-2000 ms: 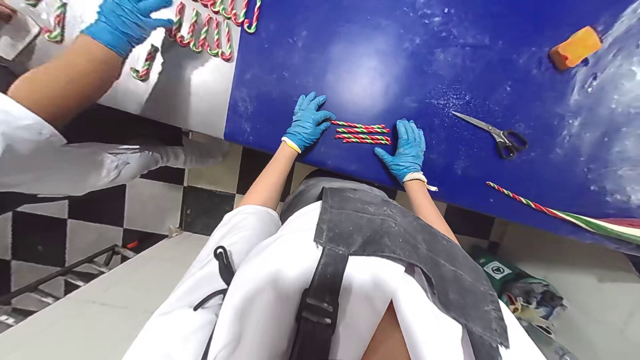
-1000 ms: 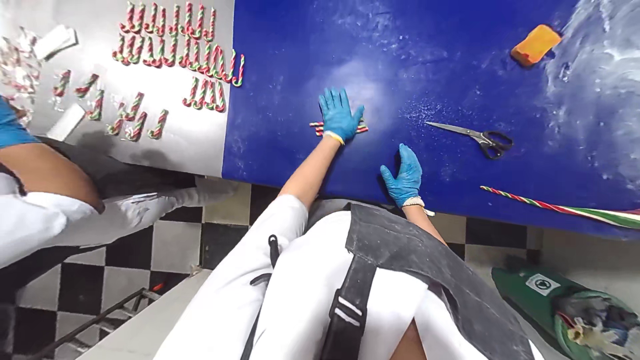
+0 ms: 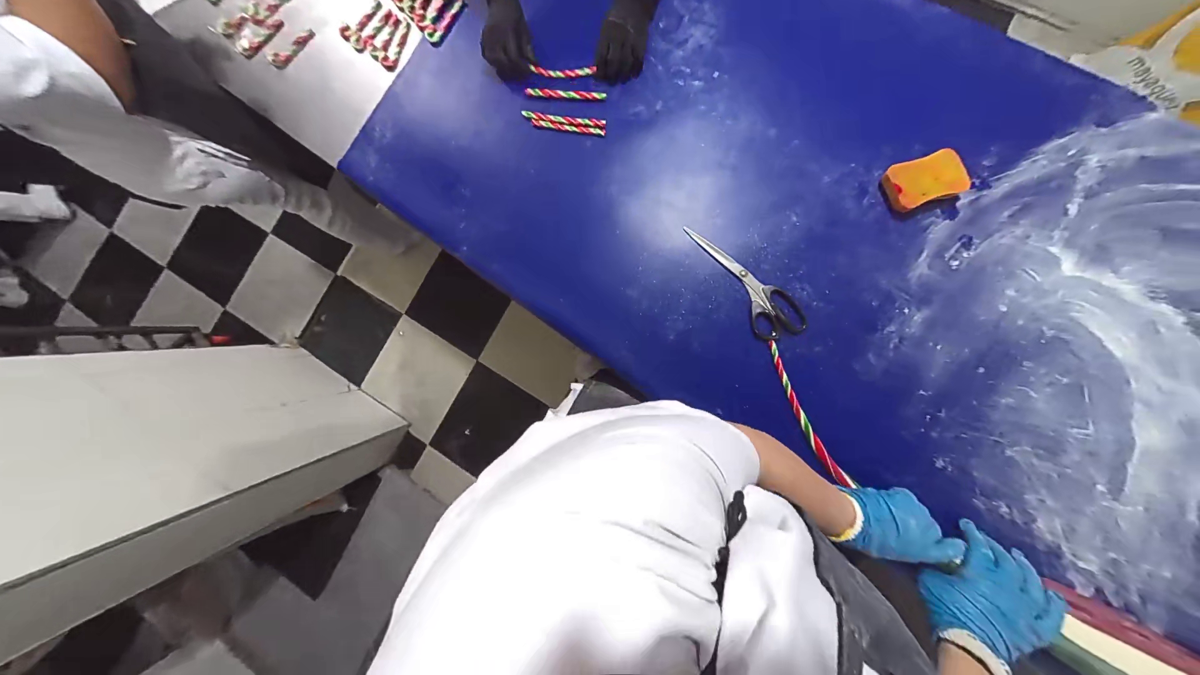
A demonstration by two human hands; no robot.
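Note:
Both hands wear blue gloves at the lower right of the blue table. My left hand (image 3: 902, 527) is closed around the candy rope, whose twisted red, green and white end (image 3: 795, 403) runs out toward the scissors. Touching it, my right hand (image 3: 996, 592) lies over the thicker part of the rope, its fingers bent; the candy under both palms is hidden. Beyond the right hand the thick striped candy mass (image 3: 1125, 637) continues. Black-handled scissors (image 3: 747, 281) rest on the table, with the rope's tip at their handle. Several short twisted candy sticks (image 3: 565, 95) lie farther off.
Another person's black-gloved hands (image 3: 564, 42) hold a candy stick at the table's far side. An orange sponge (image 3: 926, 179) sits right of the scissors. Candy canes (image 3: 375, 36) lie on the pale surface at upper left. White residue (image 3: 1069, 309) coats the table's right part.
My hands have left the short sticks and moved right onto the candy rope. The black-gloved hands have come into view at the sticks. The view has turned and shifted right.

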